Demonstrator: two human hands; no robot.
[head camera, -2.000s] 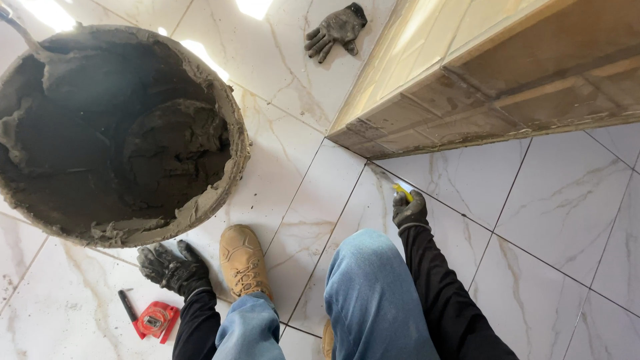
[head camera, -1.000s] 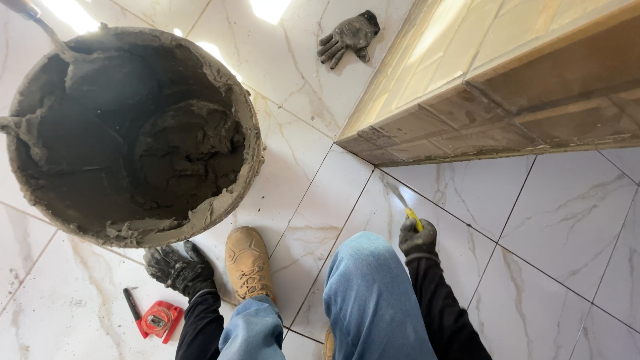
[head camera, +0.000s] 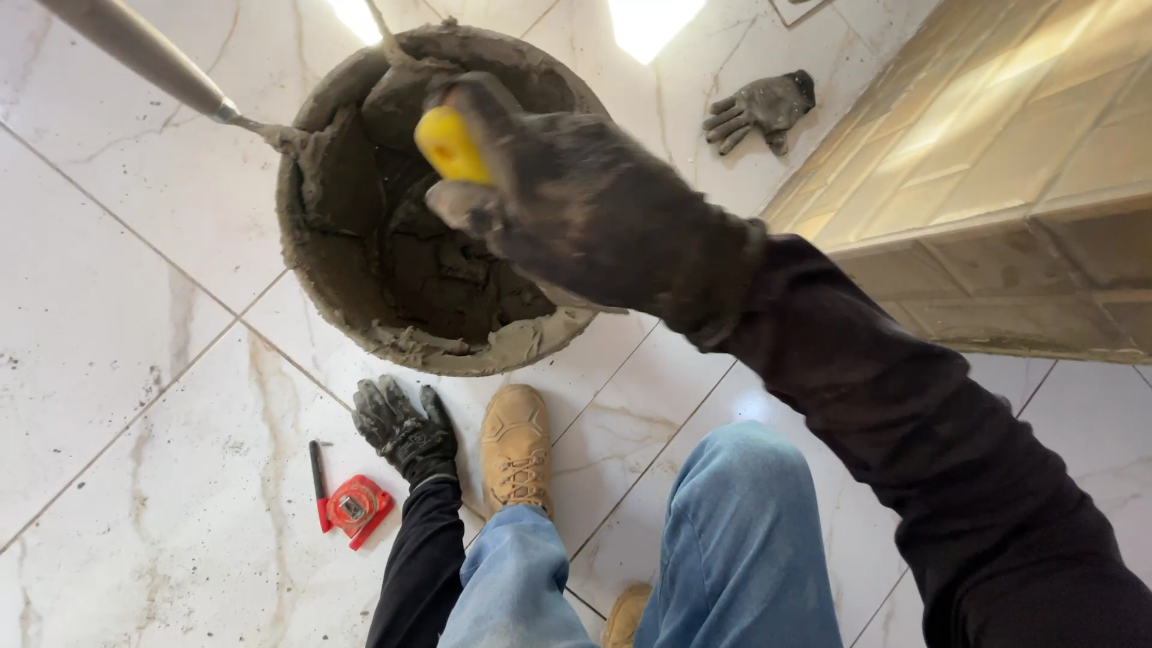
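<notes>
My right hand (head camera: 576, 189), in a dirty dark work glove, is closed around a yellow-handled tool (head camera: 453, 146) above the bucket; the tool's blade is mostly hidden. Below it, the round bucket (head camera: 432, 360) holds grey mortar (head camera: 459, 288), which also coats its rim. My left hand (head camera: 407, 434), in a black glove, rests on the floor just below the bucket with its fingers apart and nothing in it. A red tape measure (head camera: 355, 506) lies to its left, beside a black and red marker-like tool (head camera: 319, 481).
A trowel handle (head camera: 153, 63) sticks out over the bucket's left rim. An empty work glove (head camera: 763, 110) lies on the marbled floor tiles (head camera: 135, 342). A tiled block (head camera: 1008, 261) stands at the right. My tan boot (head camera: 517, 445) is near the bucket.
My right hand has moved from the floor by the tiled block's corner to above the bucket, still holding the yellow-handled tool. My left hand remains on the floor. The view has shifted left.
</notes>
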